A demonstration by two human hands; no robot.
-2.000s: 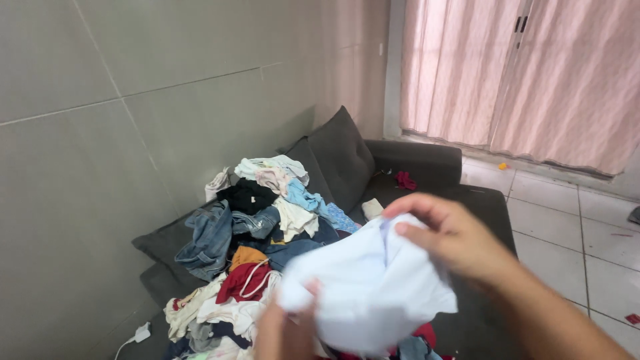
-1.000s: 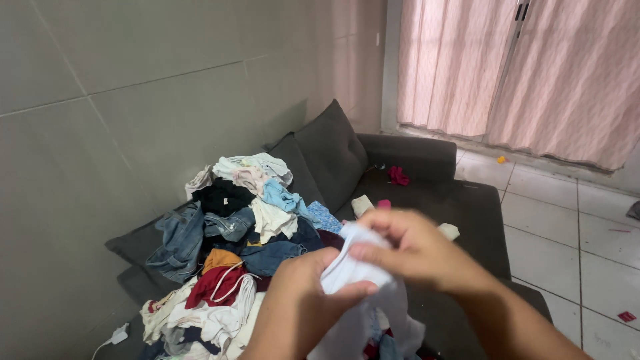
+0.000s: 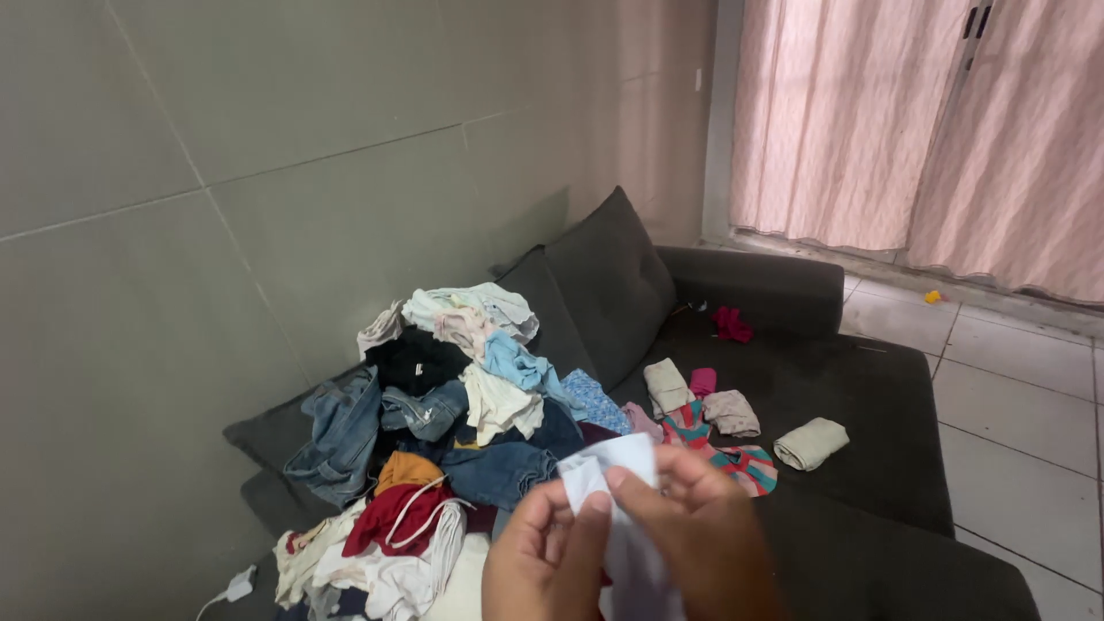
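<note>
A white cloth garment [image 3: 634, 543] is pinched between both hands at the bottom centre, partly folded over at its top edge, its lower part hanging down. My left hand [image 3: 548, 552] grips its left edge with thumb and fingers, and my right hand [image 3: 699, 526] grips the upper right side. Behind them a heap of clothes lies on the sofa, with blue denim [image 3: 341, 435], a red garment with a white cord [image 3: 401, 517], a black garment [image 3: 414, 358] and a light blue one [image 3: 522, 362]. Right of the heap lies a patterned red and teal garment [image 3: 746, 466].
Small folded or rolled cloth bundles [image 3: 811, 443] lie on the dark grey sofa [image 3: 854, 388], with a crumpled dark pink cloth [image 3: 732, 325] near its armrest. Cushions [image 3: 604, 276] lean by the tiled wall. A white charger [image 3: 241, 584] with a cable lies at lower left. Pink curtains [image 3: 828, 129] hang behind.
The white garment was spread wide between my hands two seconds ago; now it is gathered narrower. My hands have come close together. The patterned garment and bundles on the seat show more fully.
</note>
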